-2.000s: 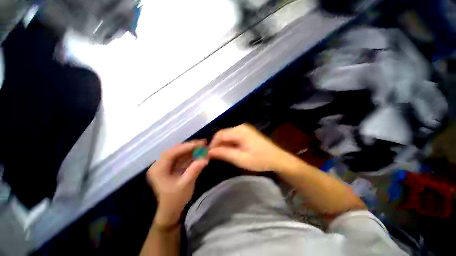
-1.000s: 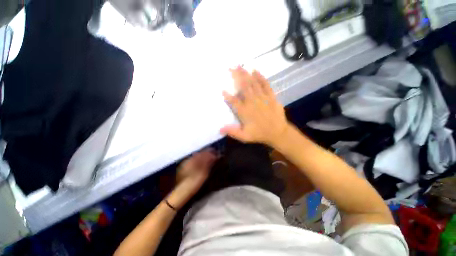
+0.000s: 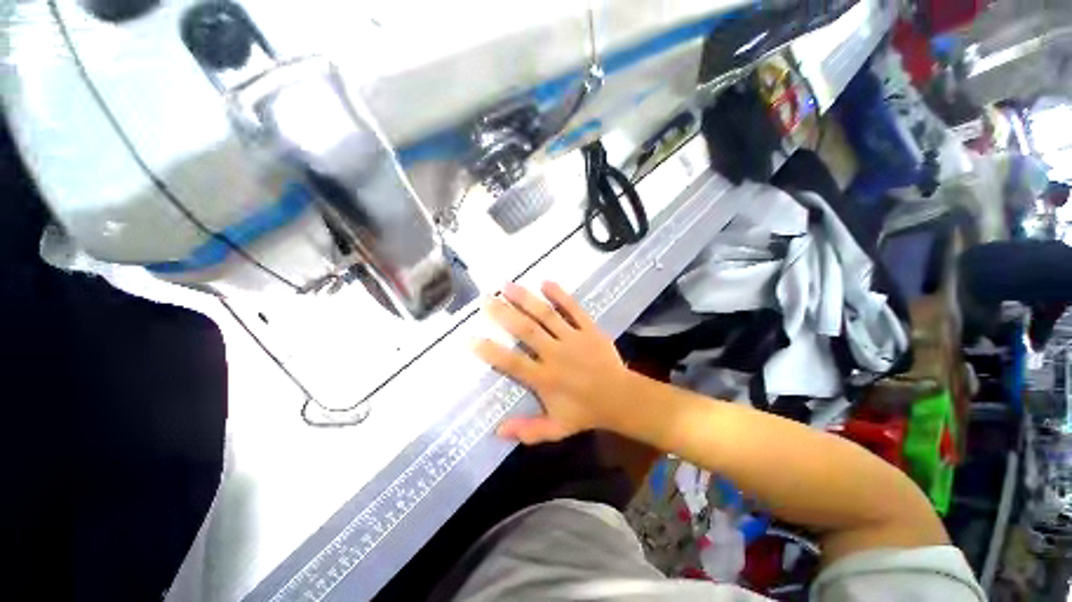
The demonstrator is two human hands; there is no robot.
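The white sewing machine head (image 3: 423, 71) with a blue stripe fills the upper left. Its shiny metal finger guard (image 3: 364, 176) stands over the white table (image 3: 276, 441). My right hand (image 3: 564, 365) lies palm down on the table's front edge, fingers spread, partly over the ruler (image 3: 376, 517), with nothing seen in it. My left hand is not in view. A black fabric panel (image 3: 112, 435) lies at the left.
Black-handled scissors (image 3: 614, 212) lie right of the machine's tension dial. A heap of grey and black pieces (image 3: 811, 294) is beyond the table edge at right. A red and green container (image 3: 929, 447) stands lower right.
The view has shifted, bringing the machine head into view. My right hand stays on the table edge. My left hand, earlier below the edge, has left the picture. The small greenish thing no longer shows.
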